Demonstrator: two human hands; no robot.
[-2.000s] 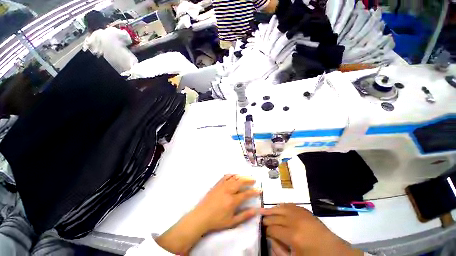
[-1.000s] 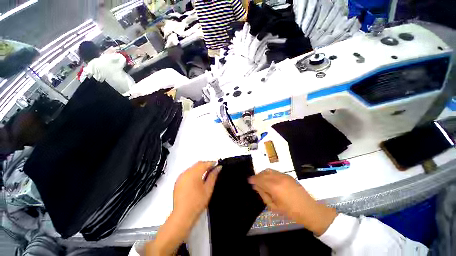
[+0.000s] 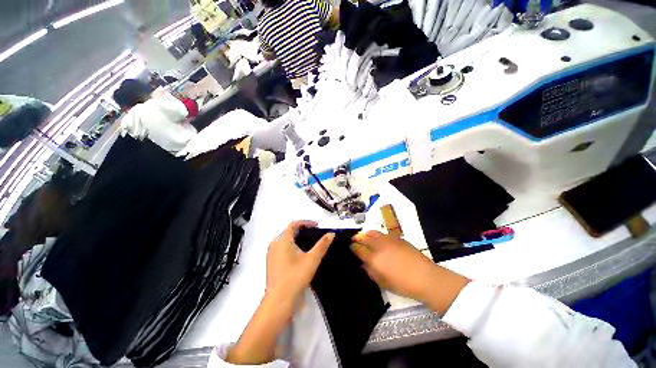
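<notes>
A black fabric panel point(image 3: 347, 302) lies under both hands and hangs over the table's front edge; a whitish layer shows along its left side. My left hand point(image 3: 293, 260) pinches its upper left edge between thumb and fingers. My right hand point(image 3: 388, 264) holds its upper right edge, fingertips near the corner. The panel's top edge is just in front of the presser foot and needle area point(image 3: 352, 208) of the white sewing machine point(image 3: 460, 136). I cannot tell whether the edge is under the foot.
A tall stack of black panels point(image 3: 144, 237) stands at the left. Right of the needle are a yellow-brown block point(image 3: 390, 220), a black fabric piece point(image 3: 453, 201), a pink and blue tool point(image 3: 496, 235) and a smartphone point(image 3: 615, 195). White and black bundles and two people are behind.
The panel has turned from its whitish face to its black face. Both hands have shifted, now gripping its upper edge closer together. The camera view has tilted and moved right.
</notes>
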